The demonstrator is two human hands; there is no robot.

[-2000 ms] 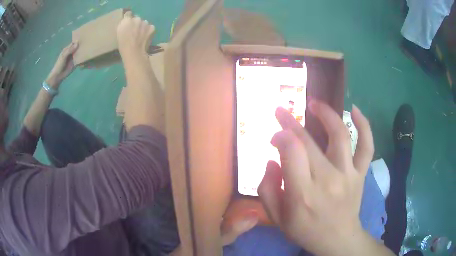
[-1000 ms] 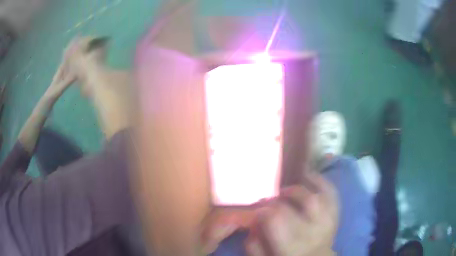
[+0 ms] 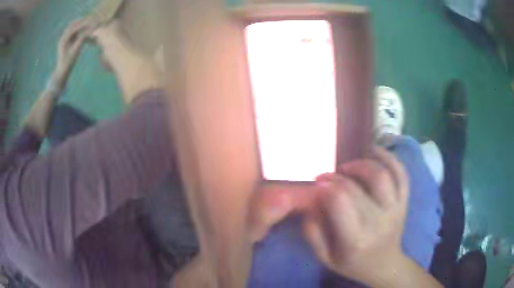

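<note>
An open brown mailer box (image 3: 354,84) stands in front of me, its tall lid flap (image 3: 208,112) filling the left of it. A smartphone (image 3: 296,101) lies inside, its screen glaring white. My left hand (image 3: 270,211) holds the box at its lower edge; part of it is hidden behind the flap. My right hand (image 3: 363,211) is at the lower right corner, fingers curled, its thumb at the phone's bottom edge. The picture is blurred, so whether the right hand grips the box or phone is unclear.
At left a seated person in a purple sleeve (image 3: 96,174) handles a piece of cardboard (image 3: 107,11). My blue-clad leg (image 3: 417,185) and a white shoe (image 3: 389,109) are below. Another person's dark leg and shoe (image 3: 455,101) are at right on the green floor (image 3: 417,45).
My right hand has come down from the phone screen to the box's lower right corner and its fingers have curled. The box and phone sit higher in the picture.
</note>
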